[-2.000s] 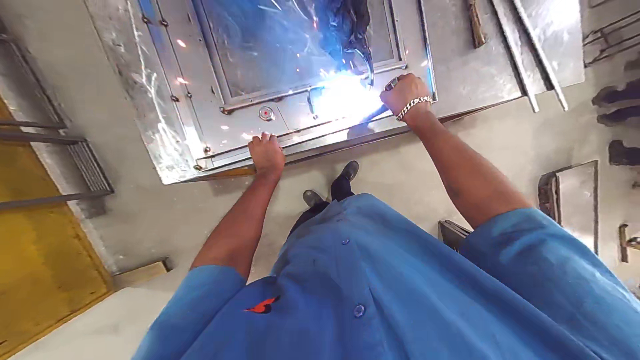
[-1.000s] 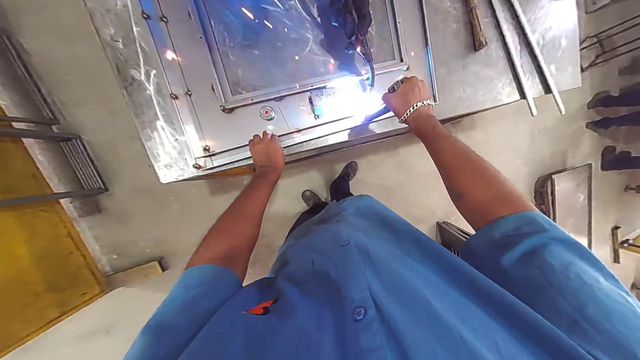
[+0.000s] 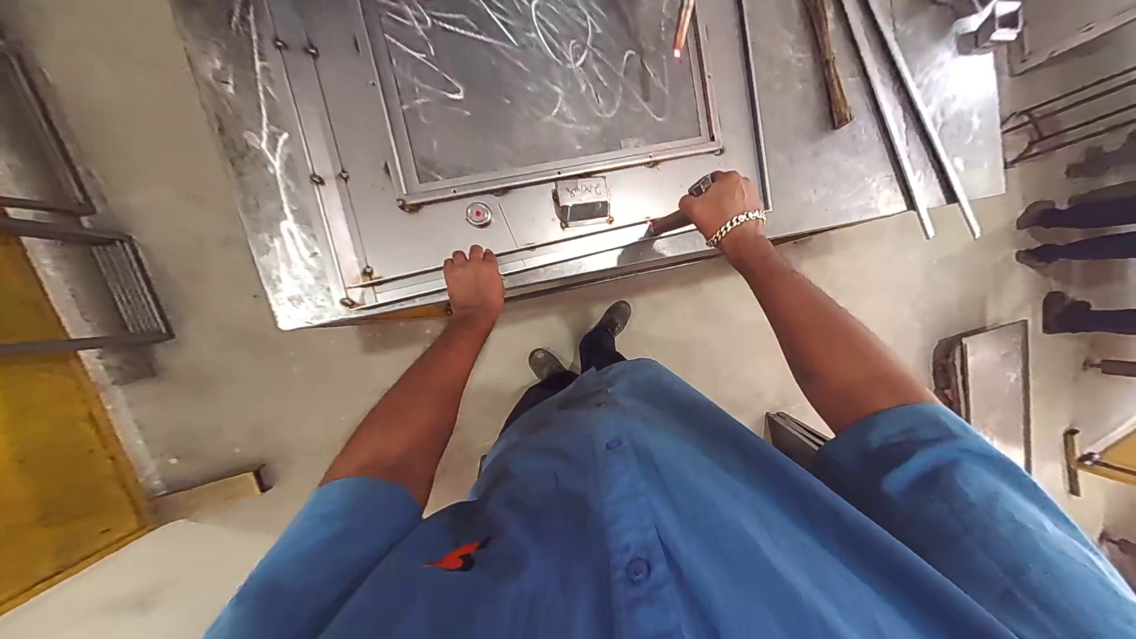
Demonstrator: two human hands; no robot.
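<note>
A grey sheet-metal panel (image 3: 426, 231) with a raised rectangular frame (image 3: 568, 169) lies on a metal-topped table (image 3: 266, 293). My left hand (image 3: 475, 282) has its fingers curled over the panel's near edge; its thumb is hidden. My right hand (image 3: 726, 209), with a chain bracelet at the wrist, grips a dark hand tool (image 3: 666, 222) whose tip points left onto the edge strip. A round fitting (image 3: 478, 214) and a small rectangular cutout (image 3: 583, 202) sit between the hands. Above my right hand, a thin rod (image 3: 682, 31) with a glowing tip hangs over the framed area.
A worn brush (image 3: 830, 67) and two metal bars (image 3: 896, 115) lie on the table's right side. Metal frames (image 3: 129, 288) stand at left by a yellow surface (image 3: 53, 426). Other people's legs (image 3: 1083, 244) show at far right. Flat metal pieces (image 3: 998, 382) are on the floor at right.
The bright welding arc and sparks left of my right hand have gone out, and the dark shape above them has left the view. Both hands have stayed in place.
</note>
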